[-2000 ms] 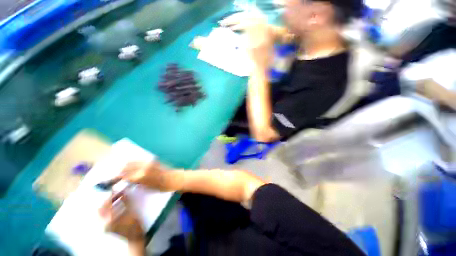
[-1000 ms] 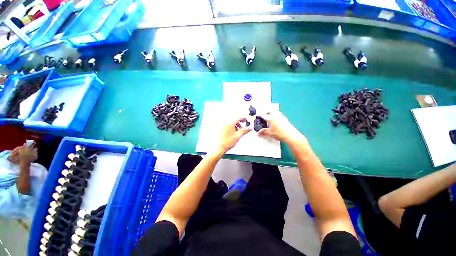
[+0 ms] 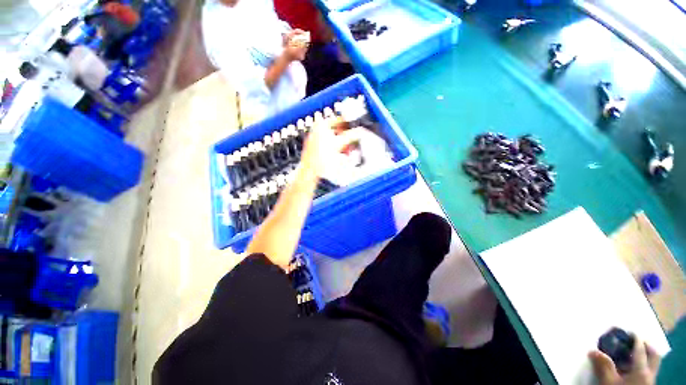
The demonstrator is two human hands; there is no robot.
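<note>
My left hand (image 3: pixel 327 150) reaches into the blue plastic tray (image 3: pixel 301 207), over its white lining beside rows of black packed units with cream ends (image 3: pixel 259 154). The hand is blurred, and I cannot tell whether its fingers hold anything. My right hand (image 3: pixel 633 367), cut off by the bottom edge, holds a rounded black part (image 3: pixel 617 344) on the white sheet (image 3: pixel 564 278). A purple disc (image 3: pixel 651 283) lies on the tan card (image 3: pixel 639 244) behind the sheet.
A heap of small black parts (image 3: pixel 510 174) lies on the green bench (image 3: pixel 444 113). Another blue crate (image 3: pixel 410 45) stands beyond it. Black-and-pale units (image 3: pixel 611 101) lie on the belt. A person in white (image 3: pixel 248 53) is beyond the tray. Blue crates (image 3: pixel 75 147) are stacked at far left.
The view has swung left. My left hand has moved from the white sheet to the packed tray. My right hand remains at the sheet with a black part.
</note>
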